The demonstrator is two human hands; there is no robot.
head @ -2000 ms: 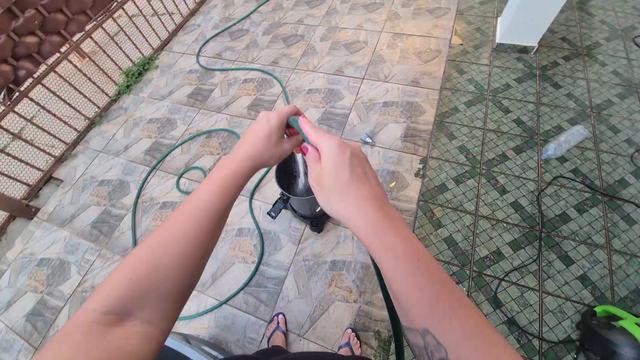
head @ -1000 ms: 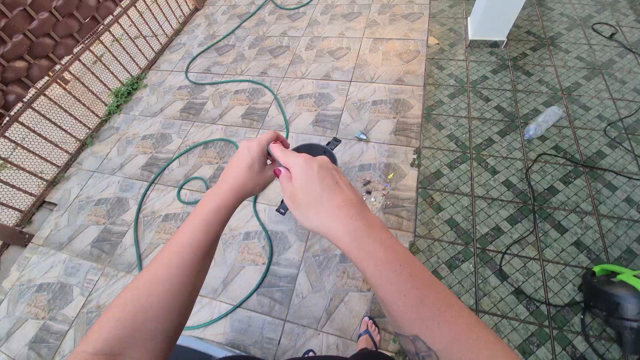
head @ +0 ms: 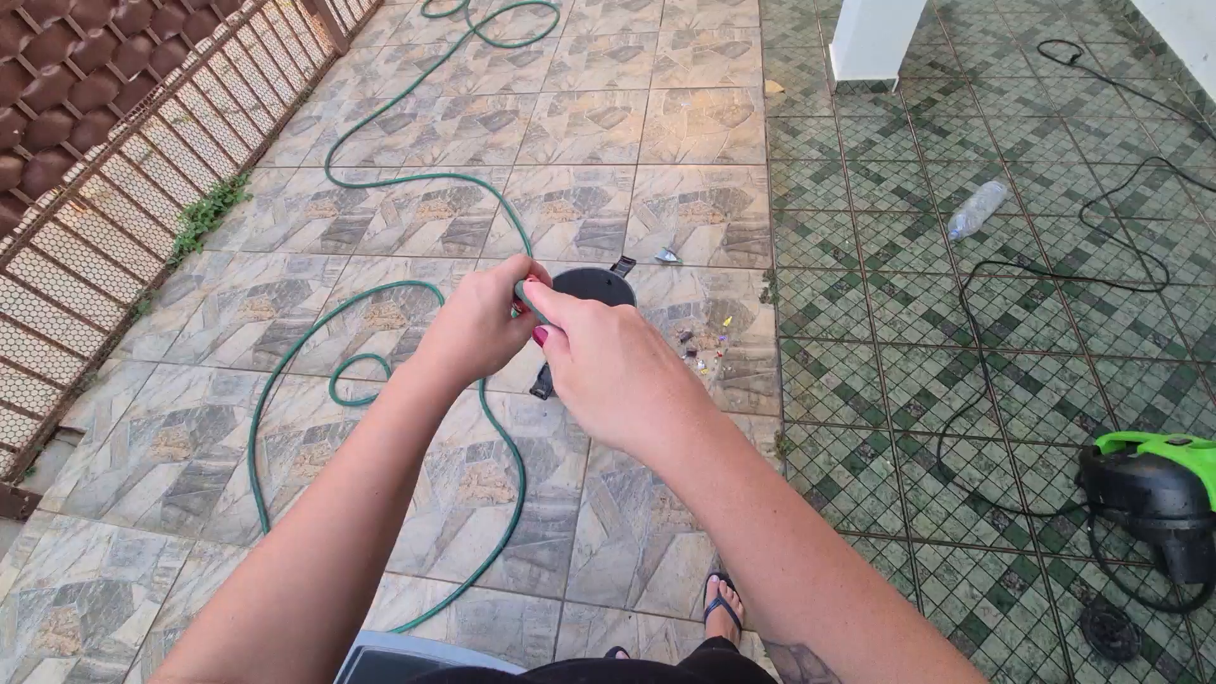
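Observation:
Both my hands meet around the end of a green garden hose (head: 528, 296) in the middle of the head view. My left hand (head: 480, 318) grips it from the left, fingers curled. My right hand (head: 613, 366) closes on it from the right, with the thumb beside the left fingers. Below them on the tiles is a dark round canister (head: 597, 285) with black latches, one at its upper right and one at its lower left; my hands hide much of it. Whether water flows from the hose cannot be told.
Small debris (head: 701, 351) lies right of the canister. The hose (head: 518, 475) loops over the pale tiles. On the green tiles are a plastic bottle (head: 978, 210), a black cable (head: 983, 351) and a green and black vacuum head (head: 1149, 494). A white pillar (head: 874, 43) and a metal fence (head: 171, 123) stand beyond.
Two seconds ago the canister's inside and a stream below my hands showed; now my hands cover more of the canister, and no stream is visible. The view has shifted.

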